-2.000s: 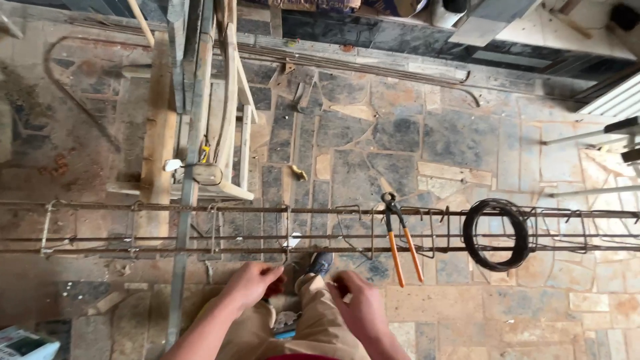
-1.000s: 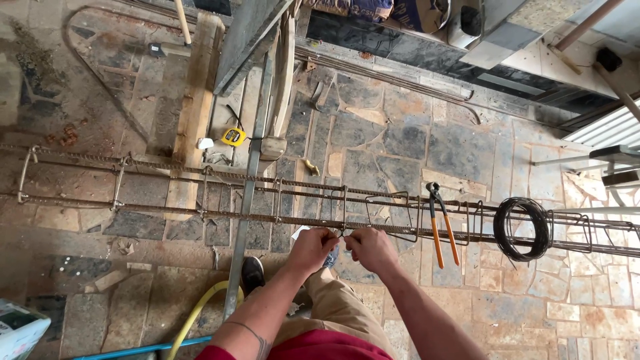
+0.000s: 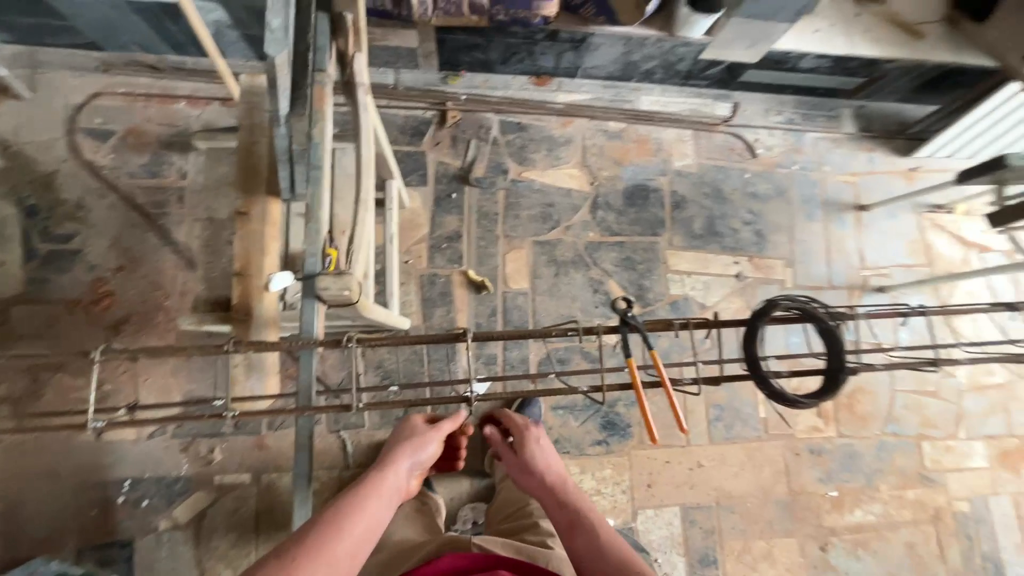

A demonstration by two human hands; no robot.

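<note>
A long rebar cage (image 3: 560,394) with wire stirrups crosses the view from left to right. Just below its near bar, at the stirrup (image 3: 470,360), my left hand (image 3: 424,444) has thumb and forefinger pinched at what looks like thin wire; the wire is too blurred to be sure. My right hand (image 3: 520,448) is close beside it, fingers curled, and whether it holds anything is hidden. Orange-handled end-cutting nippers (image 3: 646,368) lie across the cage to the right. Beyond them, a coil of dark tie wire (image 3: 748,360) rests on the bars.
A metal bar (image 3: 305,400) and a wooden plank (image 3: 254,240) cross the cage's line at left, beside a wooden frame (image 3: 392,256). Loose rebars (image 3: 560,110) lie along the far step. Metal legs (image 3: 920,280) stand at right. My shoe (image 3: 528,409) is under the cage's near edge.
One second ago both hands were together at the near bar; now they are slightly apart and just below it. The view has turned and shifted.
</note>
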